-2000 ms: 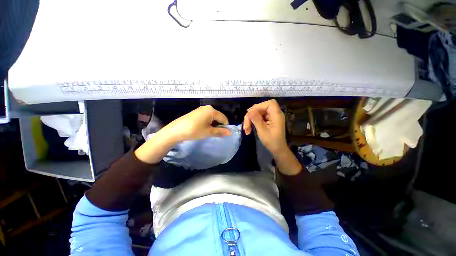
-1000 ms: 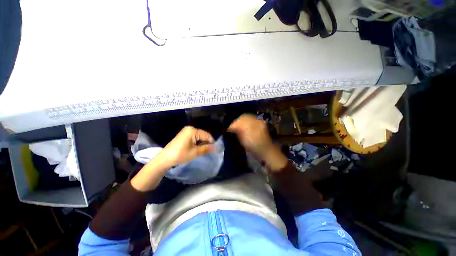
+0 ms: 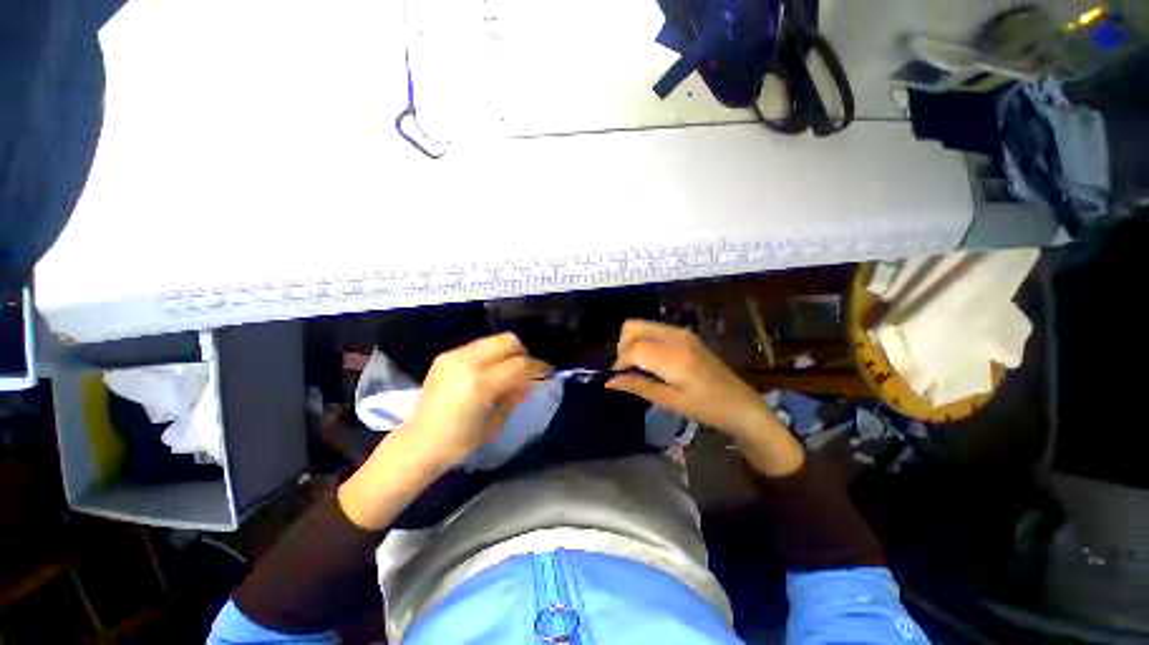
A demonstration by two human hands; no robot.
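Observation:
My left hand (image 3: 476, 393) and my right hand (image 3: 674, 369) are close together above my lap, below the table's front edge. Both pinch the edge of a garment piece. Its pale blue cloth (image 3: 527, 426) hangs under my left hand. Its dark navy cloth (image 3: 602, 422) lies between the hands and over my lap. A short stretch of pale edge runs between my fingertips. The fingertips are small and partly blurred, so what exactly they grip at the edge is unclear.
The white table (image 3: 567, 202) has a printed ruler edge. Black-handled scissors (image 3: 804, 88) lie beside dark blue cloth (image 3: 735, 51). A grey bin (image 3: 151, 502) with white cloth is at left. A yellow-rimmed container (image 3: 869, 359) of pale cloth is at right. Scraps lie on the floor.
My right hand, raised and apart from the cloth a second ago, has come down to its edge. My left hand still holds the cloth. The pale cloth is more gathered.

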